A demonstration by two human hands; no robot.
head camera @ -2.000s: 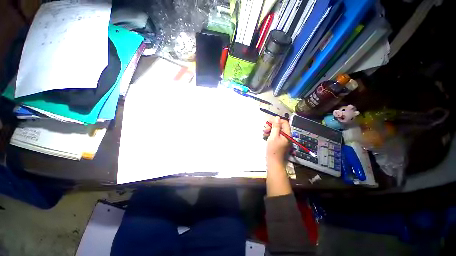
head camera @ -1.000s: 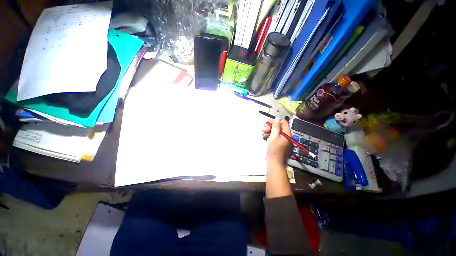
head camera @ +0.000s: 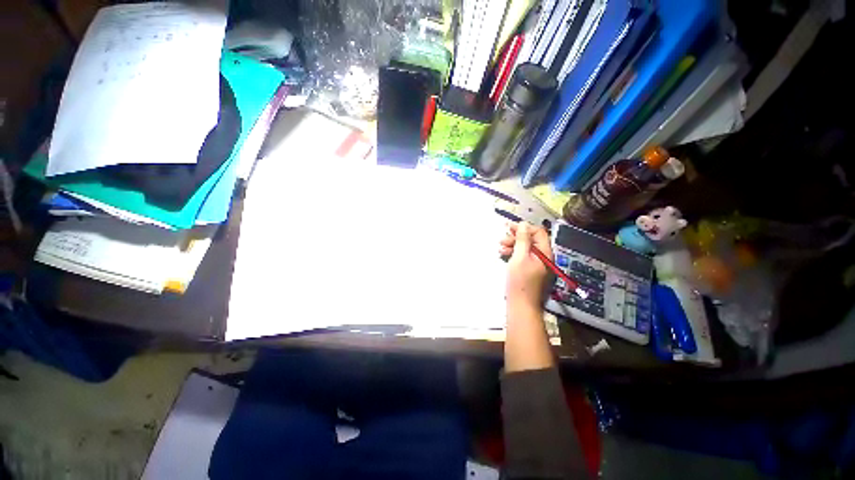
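Note:
My right hand (head camera: 530, 262) is at the right edge of the white paper, beside the calculator. It holds a thin red pen (head camera: 560, 272) that slants down to the right over the calculator keys. The light grey calculator (head camera: 600, 281) has dark keys and lies right of the hand. The large white paper sheets (head camera: 366, 253) cover the desk centre and glare, so any writing is washed out. A dark pen (head camera: 509, 216) lies just above the hand. My left hand is not in view.
Left stands a paper pile with a handwritten sheet (head camera: 141, 89) over a teal folder (head camera: 246, 94). Behind the paper are a black rectangle (head camera: 400, 117), a dark bottle (head camera: 516, 122) and blue folders (head camera: 637, 94). Right are a brown bottle (head camera: 614, 190), pig figurine (head camera: 661, 222) and blue stapler (head camera: 671, 322).
The desk and its things have shifted slightly right in the picture. My right hand still holds the red pen in about the same place beside the calculator.

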